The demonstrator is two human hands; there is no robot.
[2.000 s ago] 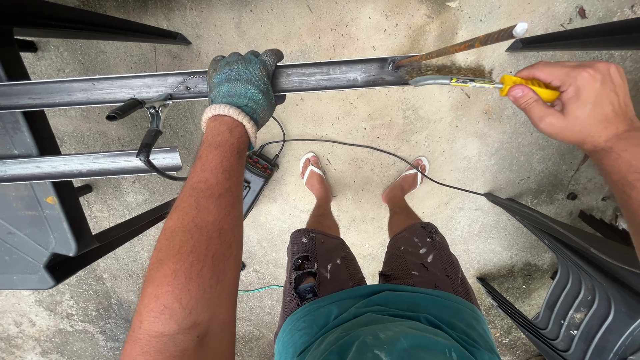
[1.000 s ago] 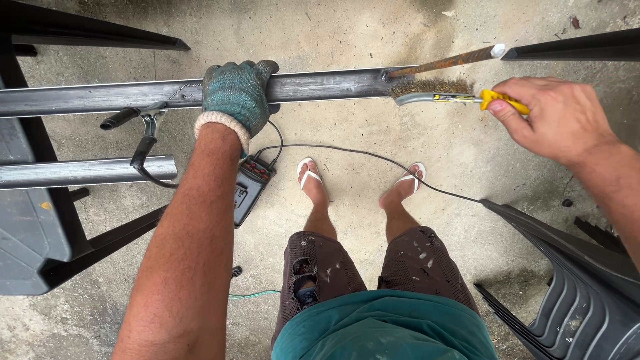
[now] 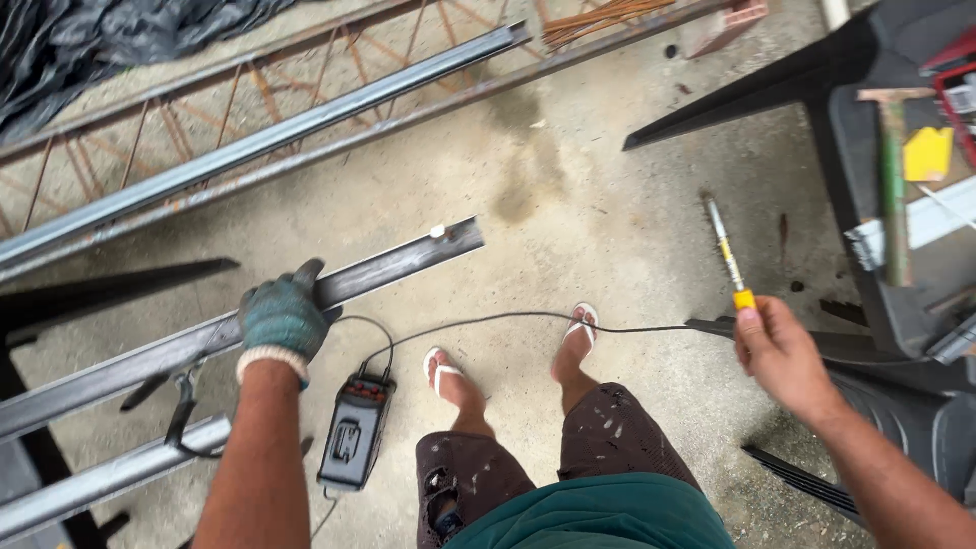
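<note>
My left hand (image 3: 282, 314), in a teal knit glove with a cream cuff, grips a grey steel channel (image 3: 396, 267) that slants across the left of the view. A small white-ended piece (image 3: 438, 232) shows near the channel's right end. Below my left hand, a black-handled clamp (image 3: 185, 389) hangs at the channel, its cable looping beside a second steel channel (image 3: 145, 457). My bare right hand (image 3: 778, 351) holds a wire brush (image 3: 726, 244) by its yellow handle, away from the channel, with the brush end pointing up.
A black welding machine (image 3: 355, 435) rests on the concrete near my feet, with a cable (image 3: 488, 319) running right. A rusty steel truss (image 3: 320, 149) lies beyond the channel. At right, a black plastic chair (image 3: 846, 183) carries a green-handled hammer (image 3: 894, 191); stacked chairs (image 3: 907, 412) stand below it.
My right hand has moved the wire brush away from the channel's end and turned it upward. My left hand still grips the channel. The view has swung, showing the truss and the right-hand chair.
</note>
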